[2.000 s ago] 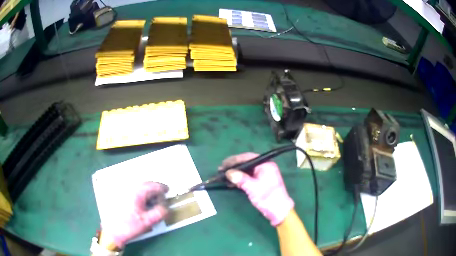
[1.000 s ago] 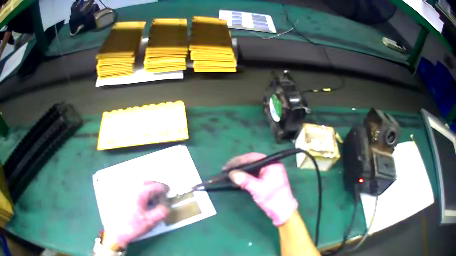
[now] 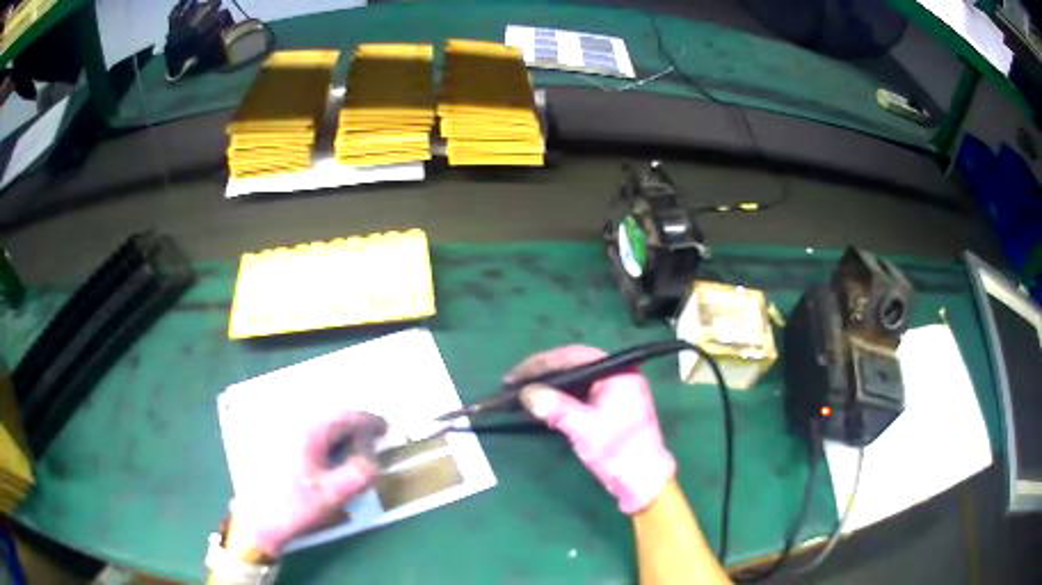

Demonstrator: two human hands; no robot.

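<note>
My right hand [image 3: 606,423], in a pink glove, holds a black soldering iron [image 3: 571,378] like a pen, its thin tip pointing left over the white plate [image 3: 331,389]. The tip is near the upper of two grey-brown windows [image 3: 421,482] in the plate; contact cannot be told. My left hand [image 3: 326,480], in a pink glove, is curled around a small dark round piece [image 3: 357,435] above the plate's lower left. The face of that piece is partly hidden by the fingers. A yellow panel [image 3: 333,286] lies just behind the plate.
Three yellow panel stacks [image 3: 386,109] stand at the back. A small black fan [image 3: 654,251], a cream box [image 3: 728,331] and a black soldering station [image 3: 851,354] with a red light are at right. A black slotted rack [image 3: 91,326] is at left. The iron's cord hangs right of my right hand.
The iron's tip has lifted slightly away from the upper window's edge. My left hand has shifted slightly. The station's red light, unlit two seconds ago, is lit.
</note>
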